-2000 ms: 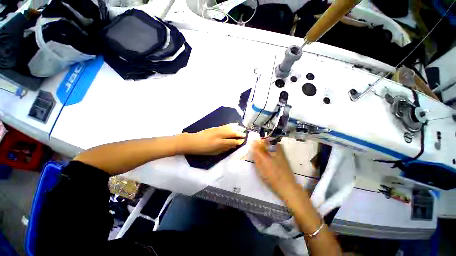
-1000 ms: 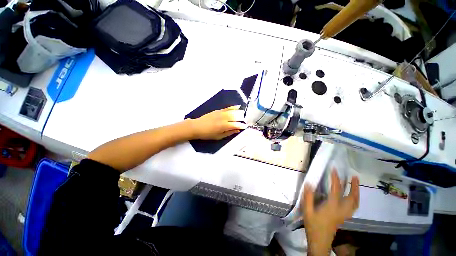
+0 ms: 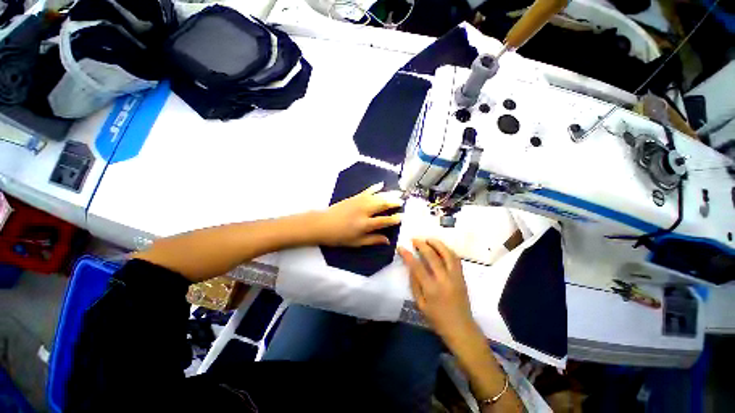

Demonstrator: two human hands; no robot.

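A dark panel (image 3: 359, 260) lies left of the needle area, bordered by white fabric (image 3: 338, 289) that reaches over the table's front edge. My left hand (image 3: 363, 219) lies flat on this panel with its fingers apart. My right hand (image 3: 435, 278) rests on the white fabric just right of the panel, its fingertips below the presser foot (image 3: 439, 211). More dark panels (image 3: 392, 119) joined by white strips run up behind the machine head. Another dark panel (image 3: 536, 298) with a white edge lies at the right. The industrial sewing machine (image 3: 556, 173) stands behind my hands.
A stack of cut panels (image 3: 222, 44) and a bundle of black and white pieces (image 3: 101, 68) lie at the upper left. Thread snips (image 3: 637, 294) lie at the right. A blue crate (image 3: 72, 323) and a red crate (image 3: 36, 238) stand at the lower left.
More joined panels now show behind the head, and a dark panel has appeared at the right. White fabric now covers the front edge. My right hand has moved back left beside the needle area.
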